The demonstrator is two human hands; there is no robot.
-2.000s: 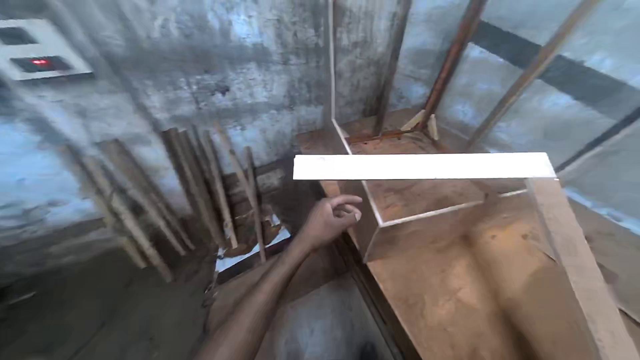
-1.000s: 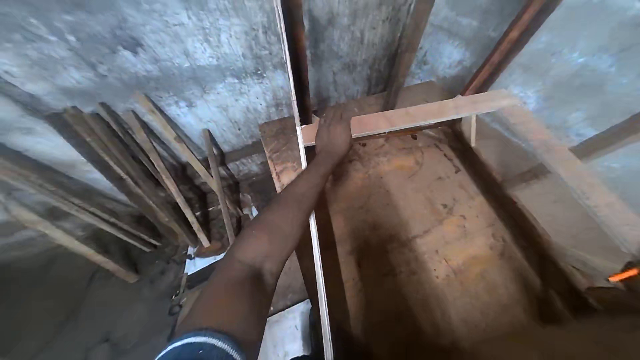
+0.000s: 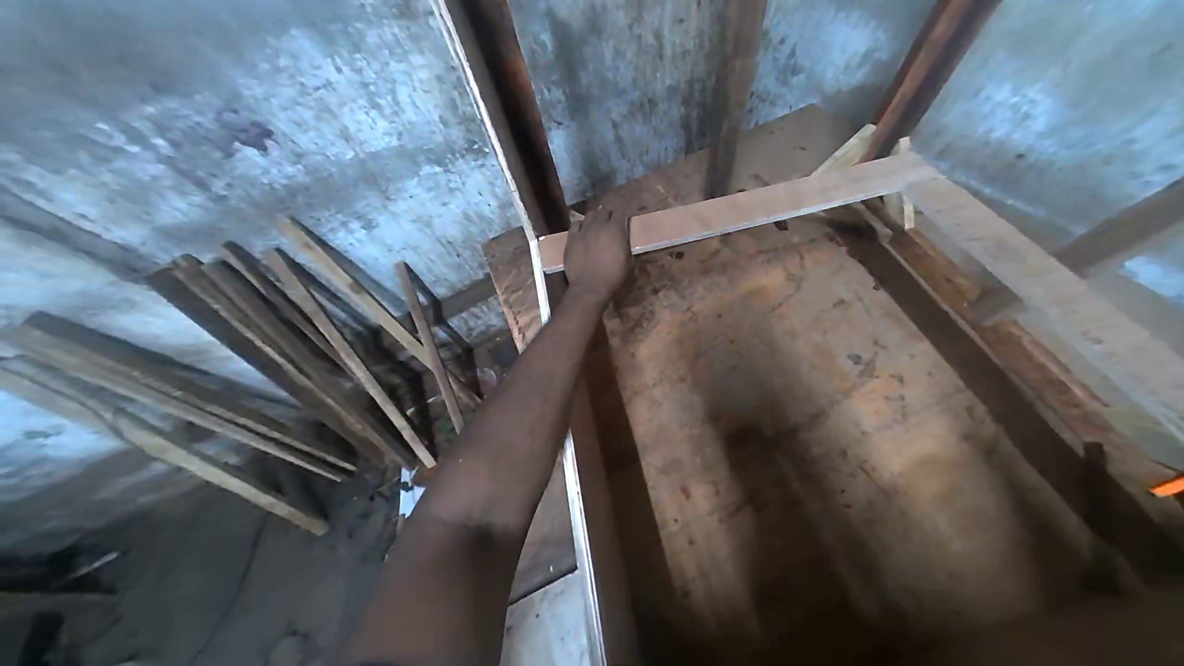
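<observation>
My left hand [image 3: 599, 252] lies over the left end of a flat wooden strip [image 3: 768, 203], fingers wrapped over its far edge. That end meets the pale-edged upright panel [image 3: 571, 481] at the left. At its far right corner the strip meets a second wooden strip [image 3: 1054, 277], which runs toward the lower right. Below them is a brown wooden board [image 3: 814, 388] with stains and shadows across it. My right hand is not in view. An orange object [image 3: 1167, 485] shows only partly at the right edge.
Several wooden battens [image 3: 305, 342] lean against the stained wall [image 3: 370, 129] at the left. Dark wooden posts [image 3: 518, 111] stand behind the strip, one of them at the far corner [image 3: 925, 74]. Grey floor [image 3: 222, 583] shows at the lower left.
Two seconds ago my left hand was away from the strip, with curled fingers; one second ago it was on the strip's left end, where it stays. The view has shifted.
</observation>
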